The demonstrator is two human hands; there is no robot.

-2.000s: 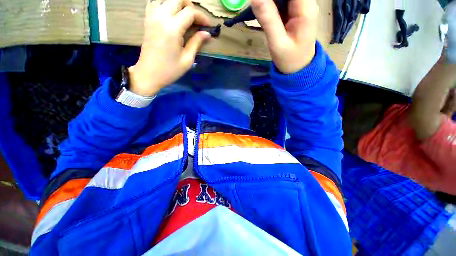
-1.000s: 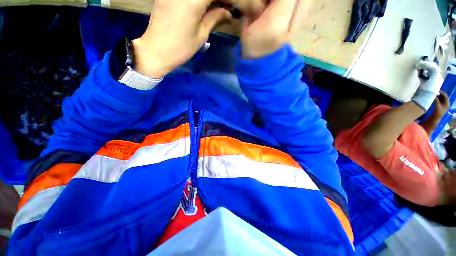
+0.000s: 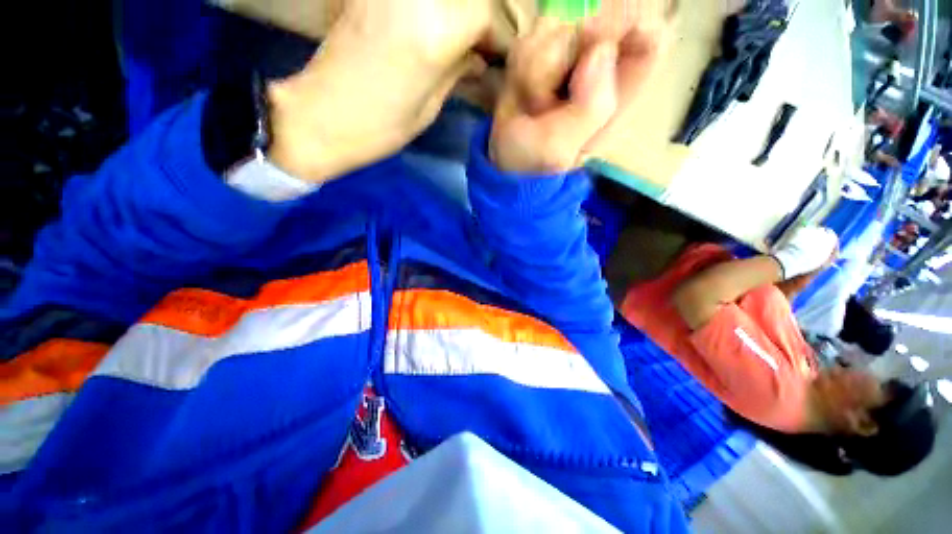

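My left hand (image 3: 381, 89), with a dark watch, is at the top left of centre. It is blurred, its fingers bent and partly cut off by the top edge; what it holds is hidden. My right hand (image 3: 553, 104) is just right of it, its fingers curled inward. A small dark bit of a black part (image 3: 569, 83) shows between its fingers; the rest is hidden. The two hands are close together; blur hides whether they touch. The green cap (image 3: 569, 8) shows at the top edge behind my right hand.
Long black parts (image 3: 731, 73) are heaped at the right of the cardboard (image 3: 647, 115). A separate black part (image 3: 775, 134) lies on the white tabletop (image 3: 720, 188). A co-worker in an orange-red shirt (image 3: 757, 349) and light glove sits at right. Blue crates (image 3: 668, 402) are below the table.
The view has turned right, showing more of the co-worker and the hall. My hands, apart two seconds ago with a black part in each, are now close together, with those parts mostly hidden.
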